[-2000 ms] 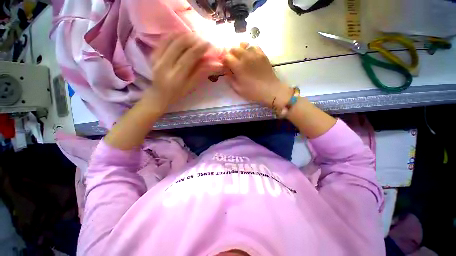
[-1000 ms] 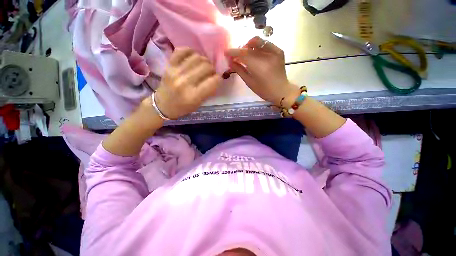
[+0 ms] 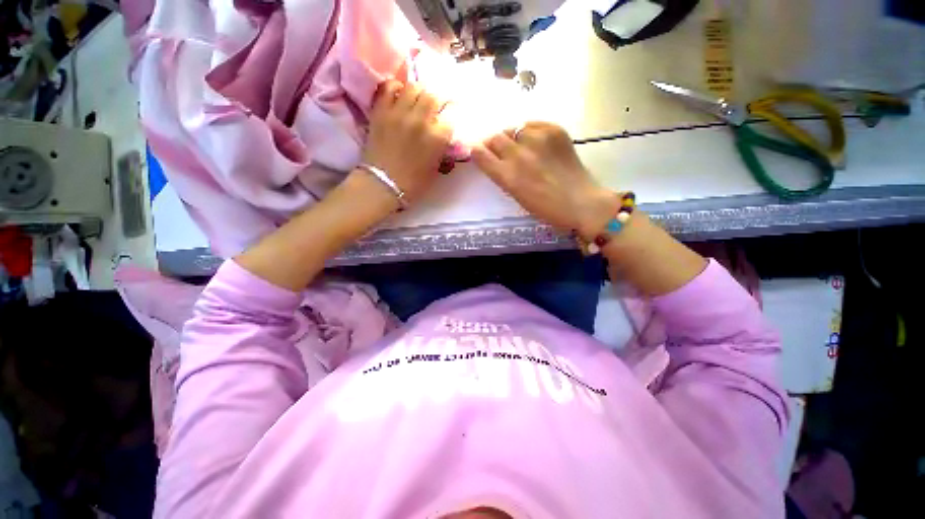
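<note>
A large soft pink garment (image 3: pixel 228 122) with a paler whitish-pink side lies bunched on the table left of the needle area. My left hand (image 3: pixel 409 137) grips its right edge below the bright lamp. My right hand (image 3: pixel 538 167) pinches a small pink bit of fabric (image 3: pixel 458 151) at its fingertips, just right of my left hand. The presser foot area of the sewing machine (image 3: pixel 502 41) is above my hands, partly washed out by the glare. The exact fold of the fabric between my fingers is hard to see.
Green-handled scissors (image 3: pixel 781 160) and yellow-handled scissors (image 3: pixel 811 106) lie on the right, near a yellow marked strip (image 3: pixel 718 51). A black looped item (image 3: pixel 644 25) is behind. A second machine (image 3: pixel 51 174) stands far left. The table's grey front edge (image 3: pixel 456 235) runs before me. Pink pieces (image 3: pixel 345 319) hang below it.
My left hand has moved up and right from its place a second ago and is now at the garment's edge. My right hand is slightly lower. The garment's right part has shifted back from my hands.
</note>
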